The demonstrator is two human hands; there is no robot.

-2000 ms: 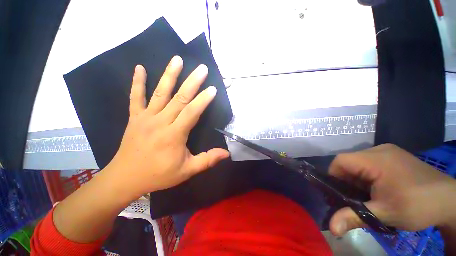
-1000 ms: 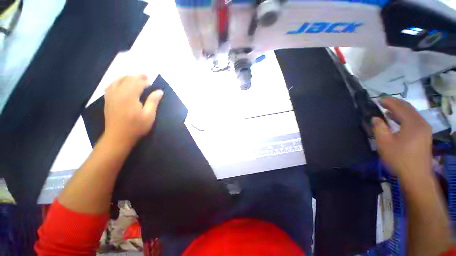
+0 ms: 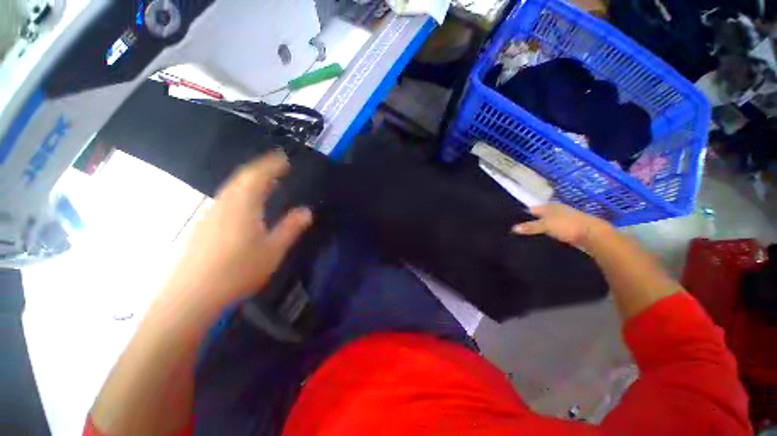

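Note:
A long black cloth strip [image 3: 426, 213] runs from the machine bed over the table edge towards the right. My left hand [image 3: 243, 234] is blurred over the strip's part near the table edge, thumb and fingers apart; whether it grips cloth I cannot tell. My right hand [image 3: 562, 228] is at the strip's far end, beyond the table, with its fingers on the cloth and holding it. The shears [image 3: 294, 121] lie at the back edge of the strip, with their black handles towards the table edge.
The white machine head [image 3: 43, 140] is at upper left, over the white bed [image 3: 111, 298]. A green-handled tool [image 3: 315, 77] and a red tool [image 3: 192, 86] lie behind the shears. A blue basket [image 3: 545, 140] holding dark cloth stands beyond the table. Something red [image 3: 720, 272] is at far right.
The view has swung right. My right hand has left the shears and is now on the far end of the right-hand strip. My left hand has moved from the left piece to this strip.

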